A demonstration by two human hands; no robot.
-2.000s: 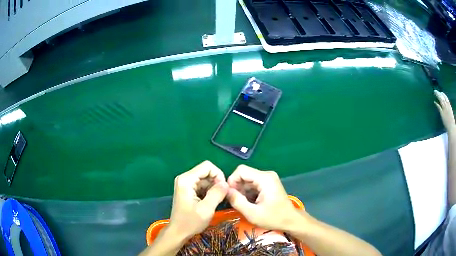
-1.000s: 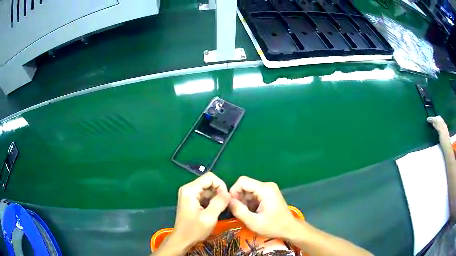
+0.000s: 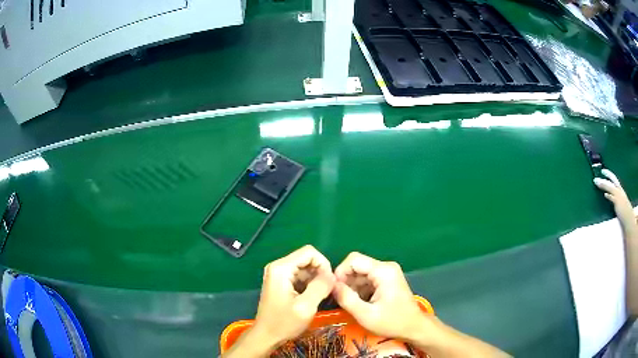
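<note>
My left hand [image 3: 295, 290] and my right hand [image 3: 374, 290] meet fingertip to fingertip over the far rim of the orange parts bin [image 3: 238, 326]. Thumbs and forefingers are pinched together. Whatever lies between the fingertips is too small and hidden to tell. The bin is heaped with thin dark and copper-coloured side parts [image 3: 320, 344]. A black phone middle frame [image 3: 278, 183] lies slanted on the green conveyor belt [image 3: 420, 189], beyond and left of my hands, its camera end away from me.
Another frame [image 3: 9, 218] lies at the far left, above a blue reel [image 3: 52, 314]. At the right, another person's hand [image 3: 611, 185] touches a dark frame [image 3: 591, 152] beyond a white sheet [image 3: 594, 280]. A black blister tray [image 3: 455, 59] and white post [image 3: 338, 49] stand beyond the belt.
The middle frame has moved left across the view. My hands stay pinched together over the bin. At the right, the other person's hand now reaches a dark frame.
</note>
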